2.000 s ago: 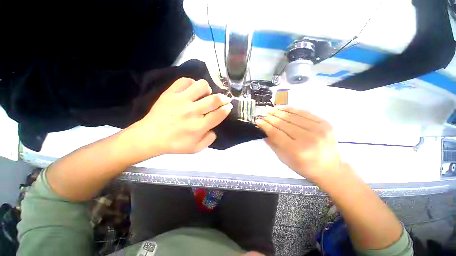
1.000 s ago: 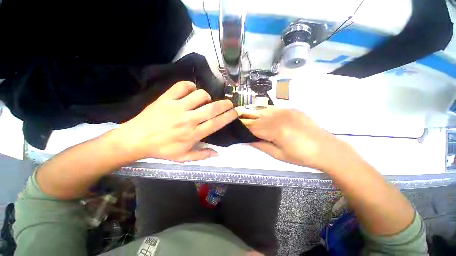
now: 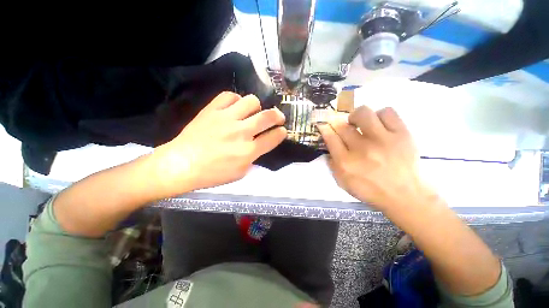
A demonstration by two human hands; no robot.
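Note:
The small plaid piece (image 3: 299,123) lies below the needle area of the white sewing machine (image 3: 337,36), against black cloth. My left hand (image 3: 226,141) lies on the black garment (image 3: 120,108), its fingertips at the left edge of the plaid piece. My right hand (image 3: 373,153) has its thumb and index fingertips at the right edge of the plaid piece, other fingers bent. The presser foot is small and hard to make out between the hands. The black garment spreads to the left and passes under my left hand.
The tension dial (image 3: 380,49) sits on the machine head. A black strip (image 3: 487,60) drapes over the head at right. A tan tab (image 3: 345,101) is right of the foot. A scale (image 3: 271,209) runs along the table edge. A blue crate (image 3: 412,280) and a plaid heap (image 3: 129,252) are below.
My right hand has moved right and its fingers have spread from my left hand, showing more of the plaid piece. My left hand has stayed nearly in place. The whole view has shifted slightly.

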